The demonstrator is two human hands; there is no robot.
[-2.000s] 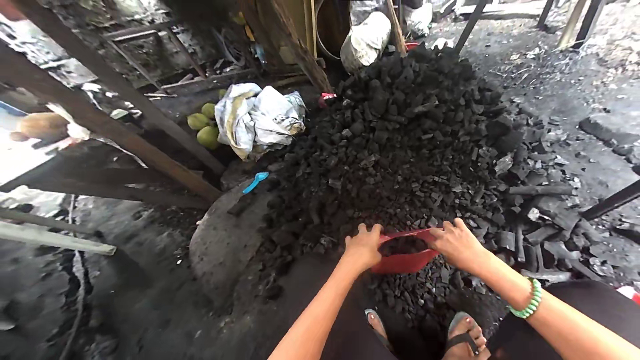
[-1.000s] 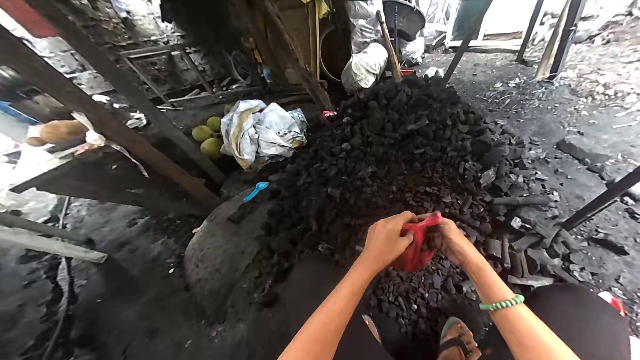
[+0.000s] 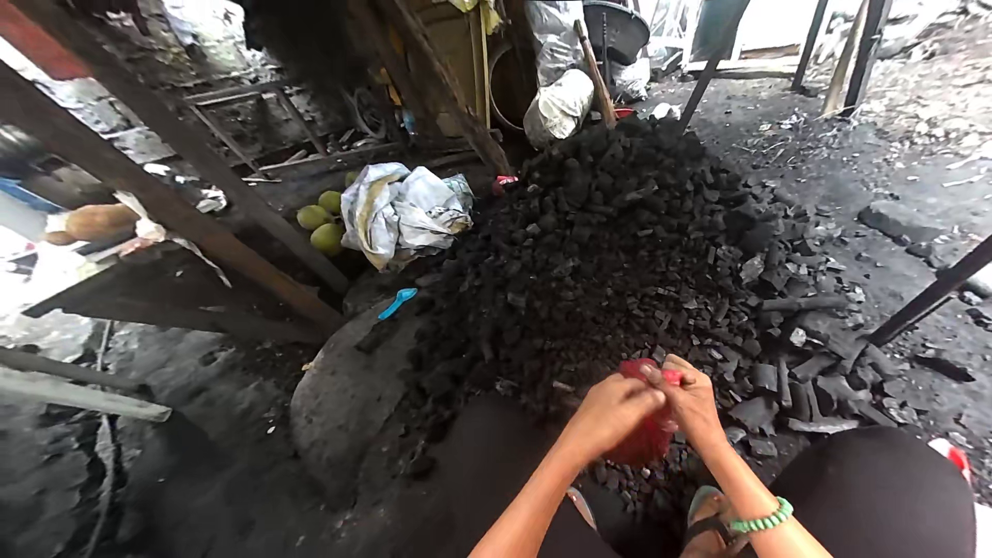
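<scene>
Both my hands are close together at the lower middle right, over the near edge of a pile of charcoal (image 3: pixel 612 225). My left hand (image 3: pixel 620 411) grips the gathered top of a red plastic bag (image 3: pixel 643 442). Fingers of my right hand (image 3: pixel 686 391) pinch the same bag's neck, and a bit of red plastic shows between them. Below the hands the bag bulges; its contents are dark and hard to make out. A green bead bracelet circles my right wrist.
Left of the pile is a large stone (image 3: pixel 349 403) near a blue plastic spoon (image 3: pixel 397 304). Crumpled white sacking (image 3: pixel 411 209) lies by green round fruits (image 3: pixel 327 225). Wooden posts slant across the left. Charcoal sticks (image 3: pixel 806 304) and a dark bar (image 3: pixel 930 294) are at the right.
The red bag's mouth was spread wide between my hands; now its top is bunched shut in them. My hands have come together.
</scene>
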